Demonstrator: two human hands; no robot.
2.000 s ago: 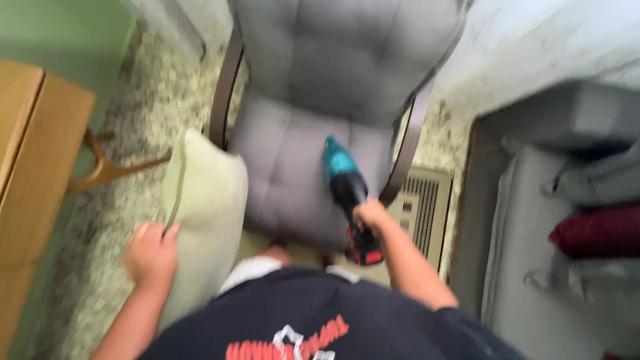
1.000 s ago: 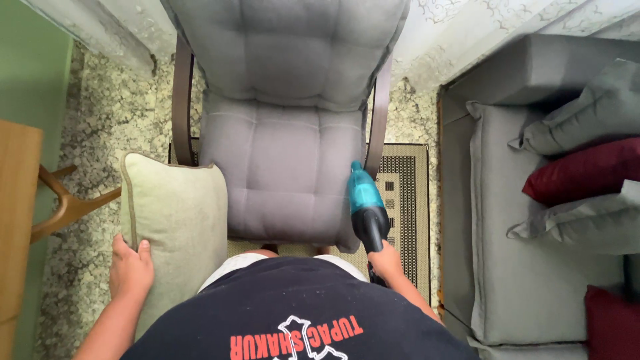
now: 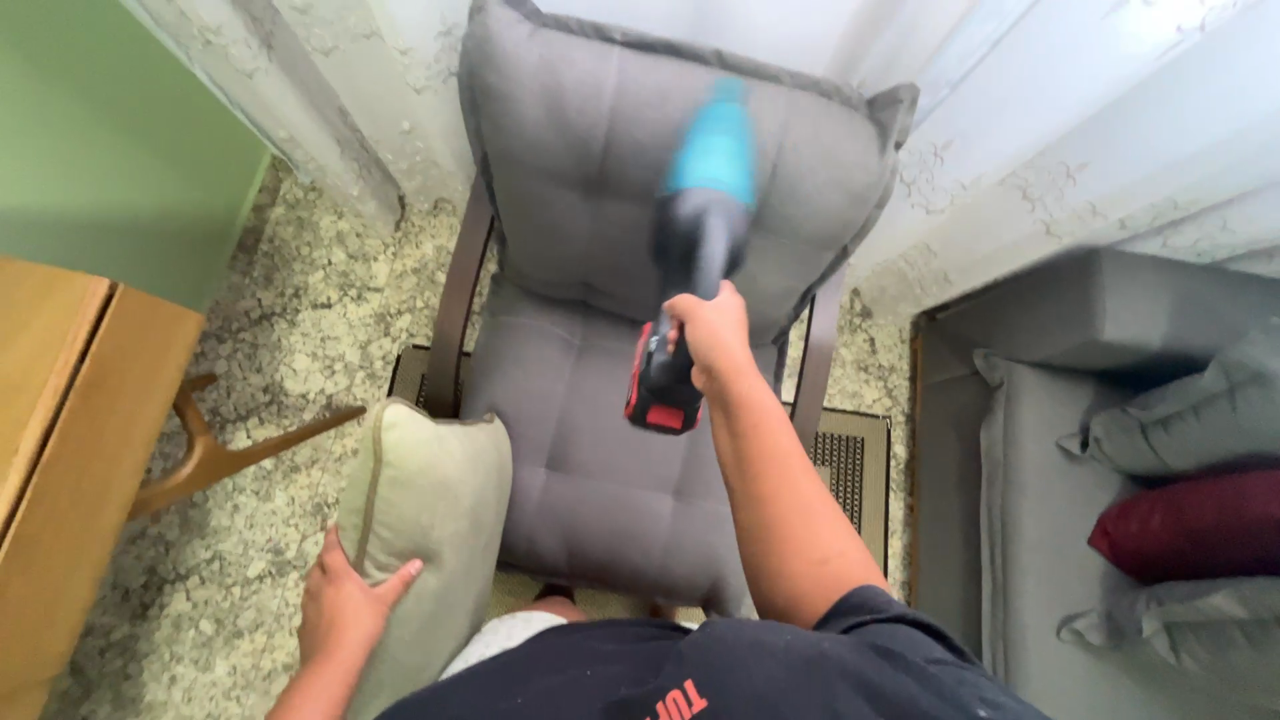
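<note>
My right hand (image 3: 712,332) grips the handle of a teal and black cordless handheld vacuum cleaner (image 3: 705,200) with a red and black battery at its base. Its blurred nozzle lies over the upper backrest of a grey tufted armchair (image 3: 610,440); whether it touches the fabric I cannot tell. My left hand (image 3: 345,605) holds a pale green cushion (image 3: 440,510) by its side, thumb across the face and fingers at the outer edge. The cushion stands at the left front of the chair seat.
Brown wooden armrests (image 3: 465,290) flank the chair. A wooden cabinet or table (image 3: 100,450) and a curved wooden piece (image 3: 215,460) are at left. On the right is a grey sofa (image 3: 1040,520) with grey and dark red cushions (image 3: 1195,525). A patterned rug (image 3: 850,465) and white curtains (image 3: 1000,150) also show.
The vacuum in my right hand has moved from the seat's right edge up to the backrest. My left hand remains on the cushion. The view has shifted and turned.
</note>
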